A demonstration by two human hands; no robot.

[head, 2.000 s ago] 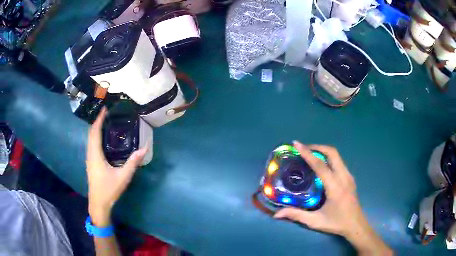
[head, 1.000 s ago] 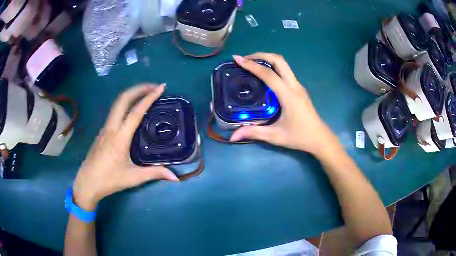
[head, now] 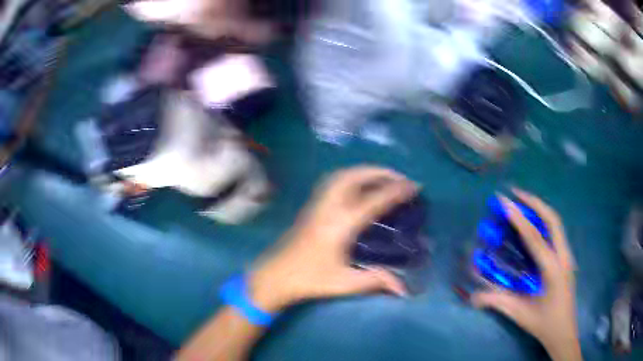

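The frame is strongly blurred. My left hand (head: 335,243), with a blue band on the wrist, is curled around a dark-topped speaker (head: 395,236) on the green mat. Its top shows no lit ring. My right hand (head: 546,271) holds another speaker (head: 511,247) by its right side, to the right of the first. Its ring glows blue. The two speakers are apart. The fingertips' exact contact with each speaker is smeared.
Stacked cream and black speakers (head: 204,162) stand at the left, with a pinkish one (head: 233,77) behind. A crinkled clear bag (head: 345,70) lies at the back. Another speaker (head: 486,106) stands near a white cable (head: 525,84). More speakers show at the right edge.
The view has swung left, bringing the left stack back. The right speaker's ring now glows blue more fully. Both hands remain at their speakers, which appear further right in the frame.
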